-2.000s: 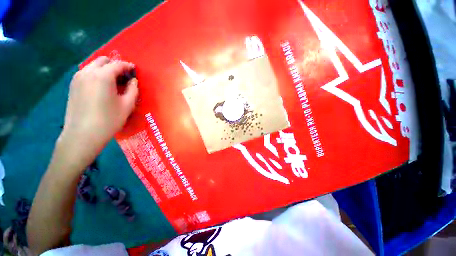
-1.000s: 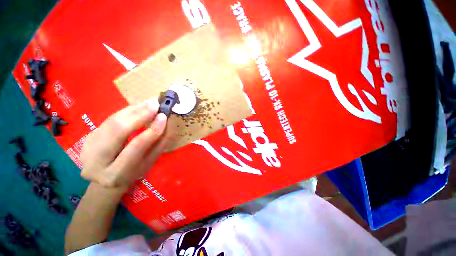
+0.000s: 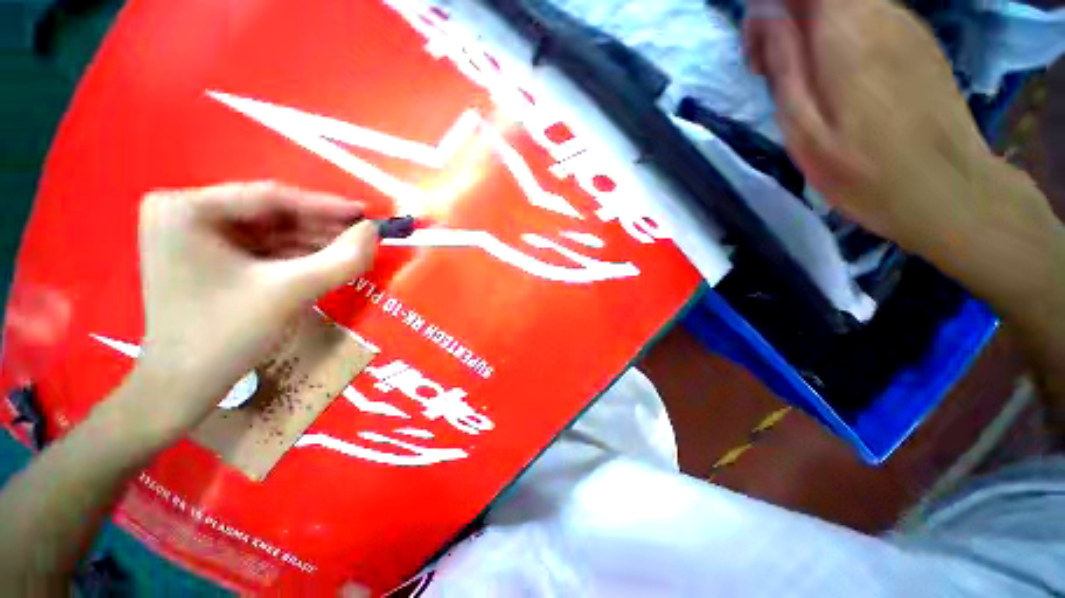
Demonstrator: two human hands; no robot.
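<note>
My left hand (image 3: 234,292) is over the red carton panel (image 3: 561,339) and pinches a small black moulded part (image 3: 396,227) between thumb and fingertips, near the white star logo. My right hand (image 3: 847,105) is at the upper right over the black-rimmed tray (image 3: 701,175); its fingertips are blurred and cut off by the top edge, so I cannot tell if it holds anything. The cardboard patch (image 3: 310,386) lies on the panel, partly behind my left wrist, with brown specks and a partly hidden white spot (image 3: 239,390).
A white plastic liner (image 3: 724,70) with black pieces lies in the tray. A blue bin (image 3: 888,426) is below it. A black piece (image 3: 26,411) lies at the panel's left edge. Green surface (image 3: 158,572) shows at lower left. My white-clothed lap (image 3: 631,526) is below.
The view has swung right. My left hand has moved from the white spot towards the star logo, still pinching a black part. My right hand has come into view over the tray.
</note>
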